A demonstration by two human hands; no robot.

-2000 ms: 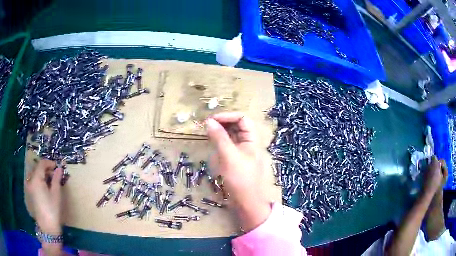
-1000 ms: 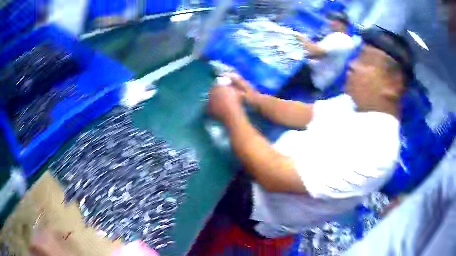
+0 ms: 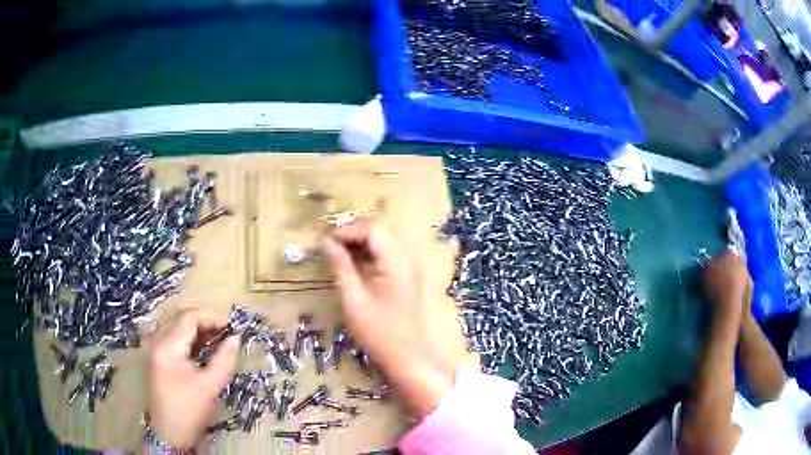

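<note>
My left hand [image 3: 185, 378] is over the left edge of the loose center group of dark metal parts [image 3: 289, 355], with a metal part [image 3: 213, 342] between its thumb and fingers. My right hand [image 3: 382, 302] is over the lower right of the stained cardboard pad [image 3: 267, 271], fingertips pinched together near the white paste [image 3: 294, 252]. A thin pale line shows by the fingertips; whether it is a held stick is too blurred to tell. The dense left pile of parts [image 3: 93, 244] lies on the cardboard sheet [image 3: 98, 431].
A dense right pile of parts [image 3: 547, 275] lies on the green surface. A blue bin [image 3: 507, 124] with parts stands behind it. A white object [image 3: 363, 126] is by its left corner, white crumpled material [image 3: 630, 169] by its right. Another person's hands [image 3: 729, 284] are at the right.
The view swung right toward another person, then back. Compared with the oldest frame, my left hand has moved right, from the left pile to the center group. A few parts now lie below the left pile.
</note>
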